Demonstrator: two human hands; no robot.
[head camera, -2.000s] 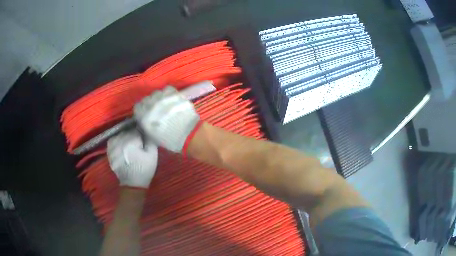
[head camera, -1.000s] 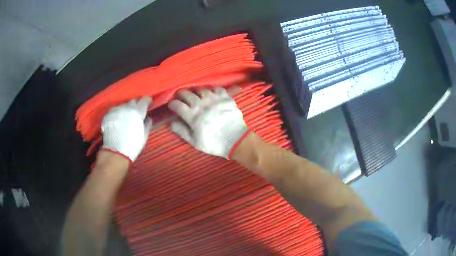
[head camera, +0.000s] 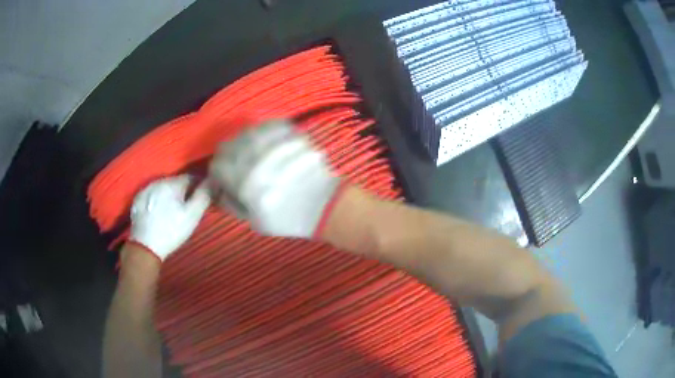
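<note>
Rows of red dividers (head camera: 311, 303) fill the middle of the view, their far part leaning away in a wavy bundle. My left hand (head camera: 169, 216), in a white glove with a red cuff edge, lies on the dividers at the left, thumb and fingers apart at a divider edge. My right hand (head camera: 274, 179), gloved the same, is blurred over the dividers just right of it; its fingers are too blurred to tell what they hold. No metal panel shows clearly at the hands. A stack of perforated metal panels (head camera: 492, 74) stands at the upper right.
A dark ribbed block (head camera: 538, 181) lies below the panel stack, near the pale edge of the black table (head camera: 622, 159). Grey parts stand at the far right. A grey floor shows at the upper left and lower right.
The pale panel held two seconds ago no longer shows at the hands. My right hand has come closer to my left hand since one second ago. The view has shifted slightly.
</note>
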